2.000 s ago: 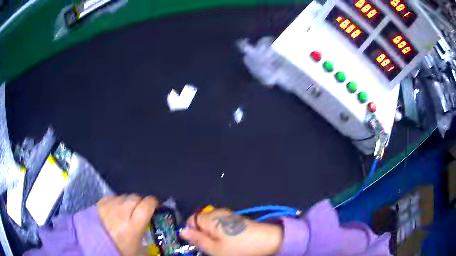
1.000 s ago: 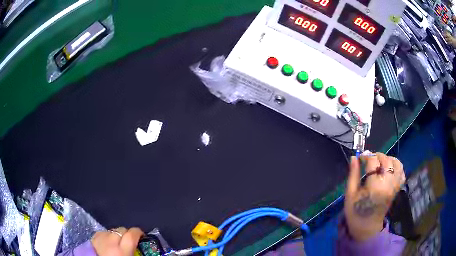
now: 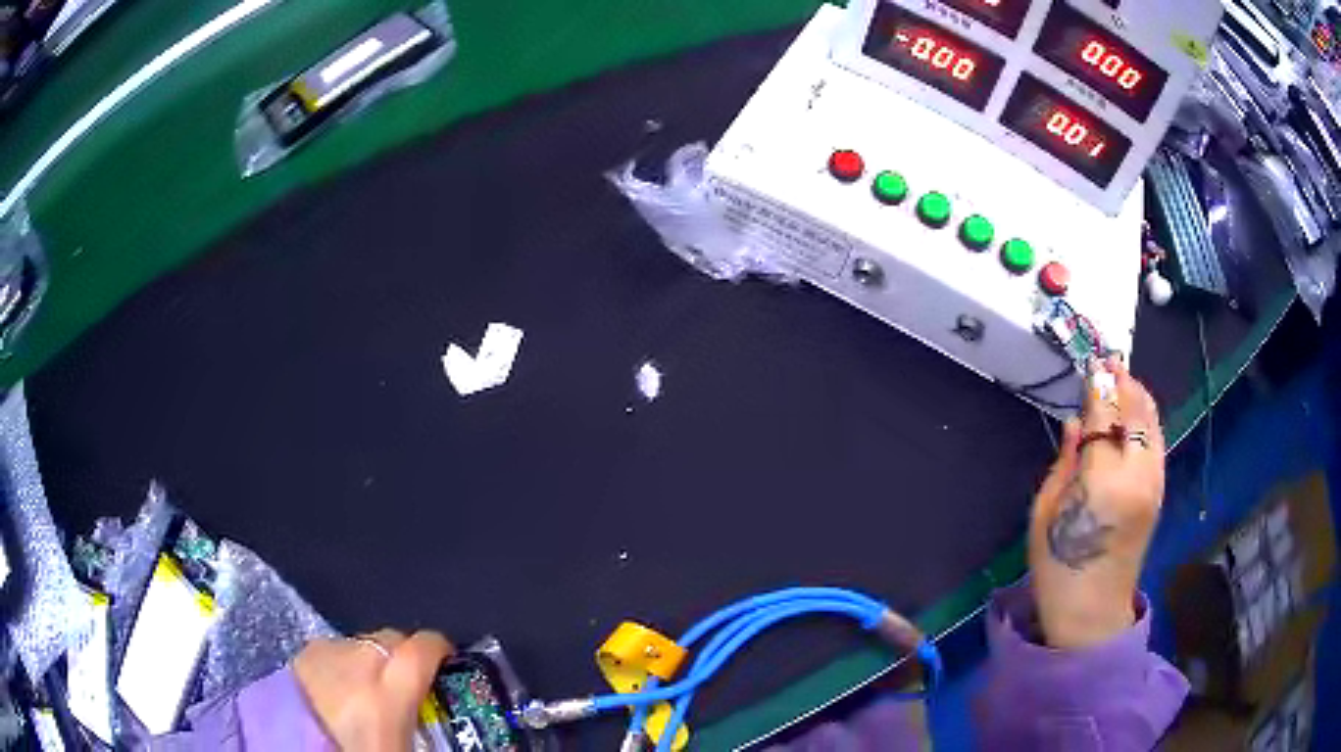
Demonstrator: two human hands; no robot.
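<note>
My left hand [image 3: 371, 683] holds a power bank unit [image 3: 474, 702] at the bottom edge; its green circuit board shows and the rest is cut off or hidden. A metal plug [image 3: 556, 713] on a blue test lead [image 3: 802, 599] meets the unit's board end. A yellow piece [image 3: 640, 655] sits by the looped lead. My right hand [image 3: 1100, 507] is at the front right corner of the white tester [image 3: 794, 221], fingers pinched at the connector there. The small part between the fingertips is mostly hidden.
Units with white cells [image 3: 165, 646] lie on bubble wrap at the lower left. A bagged unit [image 3: 346, 81] lies on the green surface. Crinkled plastic [image 3: 699, 221] touches the tester. White paper [image 3: 485, 360] and a small white scrap [image 3: 649, 379] lie on the black mat.
My right hand left the unit, went to the tester's corner, and has since moved slightly up onto the connector. My left hand stays on the unit. The camera view has shifted.
</note>
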